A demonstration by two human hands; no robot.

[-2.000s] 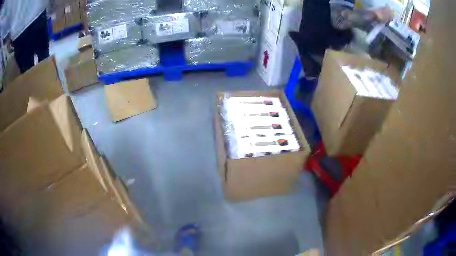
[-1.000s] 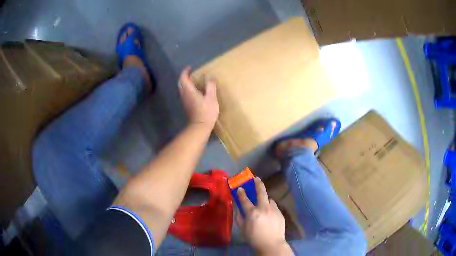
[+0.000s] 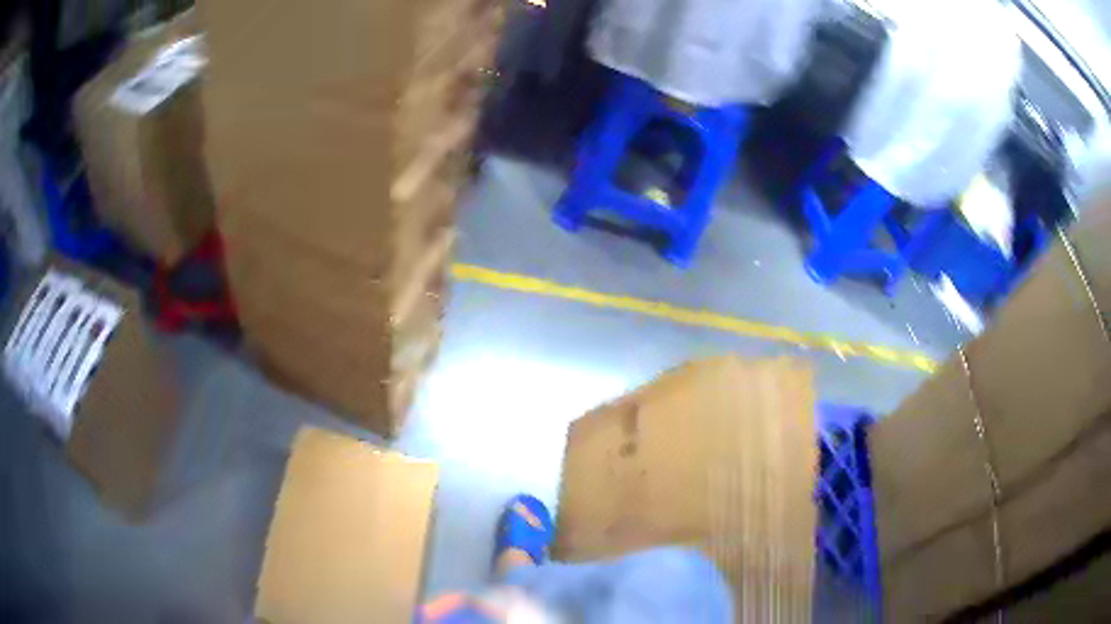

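Observation:
A brown shipping carton (image 3: 347, 530) stands on the floor at the bottom, left of my blue-sandalled foot, its lower part cut off by the frame edge. My right hand (image 3: 518, 605) is a small blurred patch at the bottom edge, mostly cut off. It is on the orange and blue tape dispenser (image 3: 448, 607), which is also cut off and held beside the carton's right edge. My left hand is out of the picture.
Flat cartons (image 3: 682, 463) lie right of my foot, by a blue lattice crate (image 3: 847, 500). A tall cardboard slab (image 3: 317, 195) stands upper left, with a filled carton (image 3: 122, 402) beyond. Two people sit on blue stools (image 3: 658, 165) past a yellow line; more cartons (image 3: 1011, 451) are right.
The view has swung up and to the right. My left hand, which touched the carton's edge, has left the picture. The right hand and tape dispenser now show only at the bottom edge.

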